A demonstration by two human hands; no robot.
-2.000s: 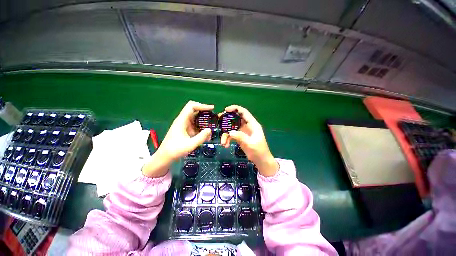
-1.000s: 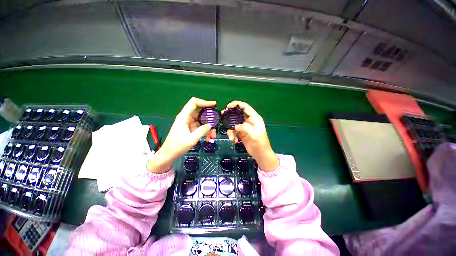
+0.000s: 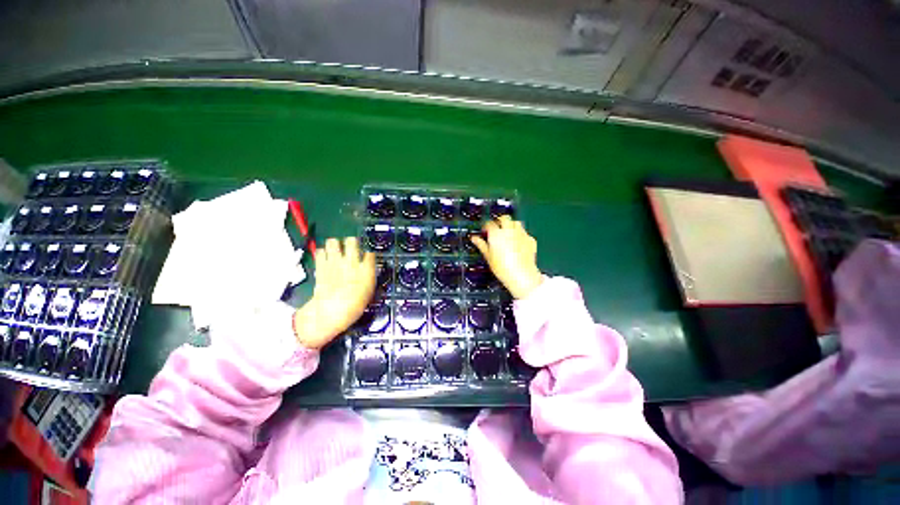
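Note:
A clear blister tray (image 3: pixel 434 392) lies in front of me, its square pockets holding round black glossy units (image 3: pixel 449 361). Units in the upper rows have small white marks. My right hand (image 3: pixel 511 258) reaches over the tray's upper right, fingertips down at a unit in the second row; whether it grips it cannot be told. My left hand (image 3: pixel 341 293) rests palm down at the tray's left edge, over the ends of the middle rows. I see no unit in it, but its fingertips and underside are partly hidden.
Stacked filled trays (image 3: pixel 61 266) stand at far left, a calculator (image 3: pixel 61 422) below. White paper (image 3: pixel 222 258) and a red pen (image 3: pixel 301 225) lie left of my tray. At right are a beige board (image 3: pixel 728 247), red-orange sheet (image 3: pixel 780 182), black mat (image 3: pixel 755 340) and another person's pink sleeve (image 3: pixel 819 380).
Both hands have come down from holding up two round units side by side and moved apart onto the tray. The pocket that was empty now holds a unit. The view has shifted.

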